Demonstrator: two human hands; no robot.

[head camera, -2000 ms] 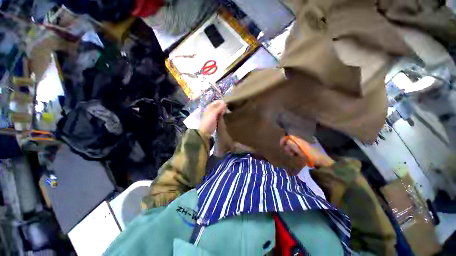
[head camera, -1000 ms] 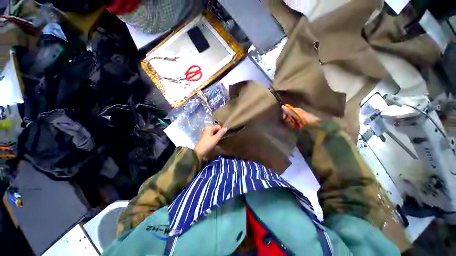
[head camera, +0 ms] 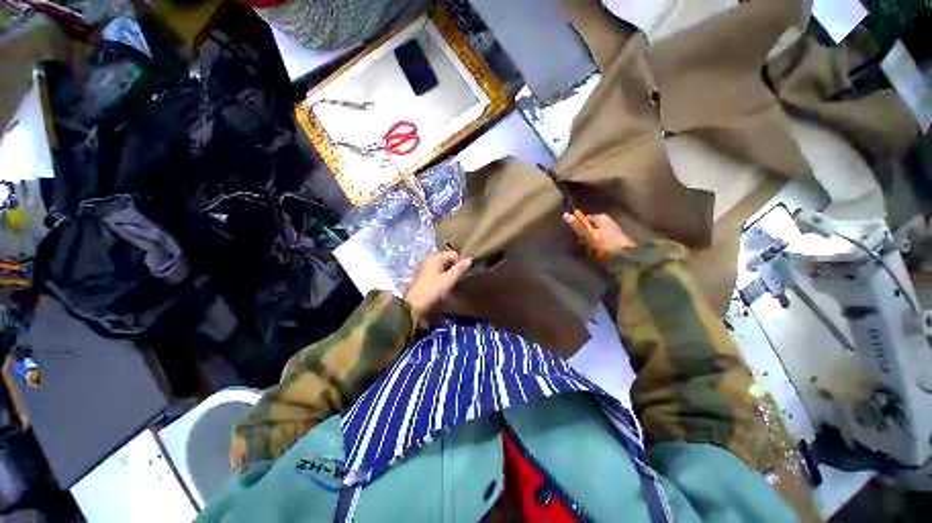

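Observation:
A brown fabric panel (head camera: 531,291) lies over the front of the striped apron. My left hand (head camera: 437,279) pinches its left edge. My right hand (head camera: 601,235) holds the orange-handled scissors (head camera: 583,219), their dark blades pointing up and left at the narrow part of the cloth. More brown panels (head camera: 639,169) spread from the blades to the upper right, with paler cloth showing between them. Whether the blades are fully closed cannot be told.
A tray (head camera: 337,169) with a phone (head camera: 416,67) and red-handled scissors (head camera: 402,138) is ahead. A clear plastic bag (head camera: 414,220) lies beside it. A white sewing machine (head camera: 853,332) stands right. Black cloth (head camera: 133,245) is heaped left.
The scissors have moved from low over the cloth to its narrow part. Since the previous frame the right hand and handles have shifted slightly and the handles look closer together.

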